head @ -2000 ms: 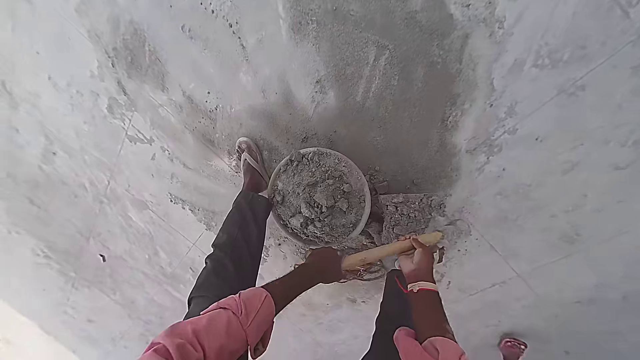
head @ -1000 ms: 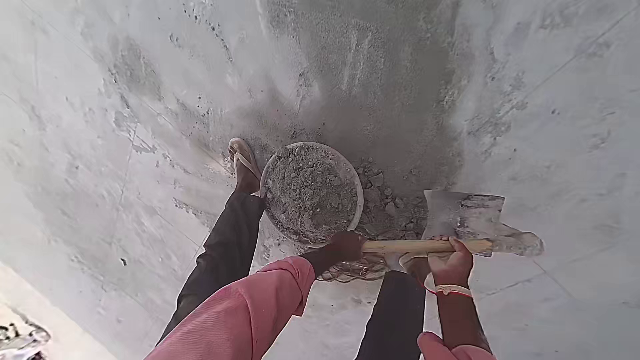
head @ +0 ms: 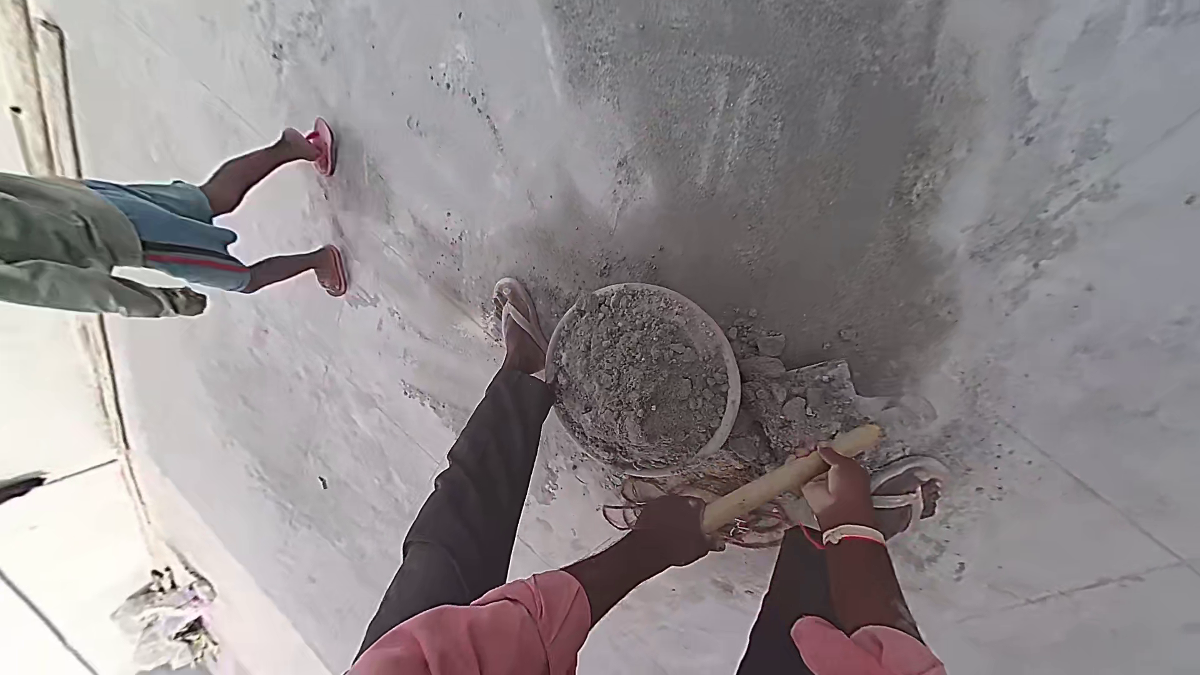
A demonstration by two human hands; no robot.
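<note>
Both my hands grip a pale wooden handle point(head: 787, 480), which runs diagonally below the rubble. My left hand point(head: 677, 531) is closed round its lower left part, and my right hand point(head: 841, 492) holds it near the upper right end. The tool's metal blade point(head: 825, 380) lies among grey rubble point(head: 769, 398), partly covered with it. Just left of the blade, a round basin point(head: 729, 349) is heaped with grey, crumbly debris point(head: 642, 375). It stands between my feet.
At the upper left another person point(head: 187, 225) in shorts and flip-flops is on the floor. My sandalled feet flank the basin and rubble. Fibrous, rope-like material point(head: 722, 478) lies below the basin. A crumpled heap point(head: 167, 614) is at the lower left, beyond the floor's edge point(head: 225, 572).
The blade, raised to the right of the rubble one second ago, is now down among it, and the handle has tilted. Another person has come into view at the left.
</note>
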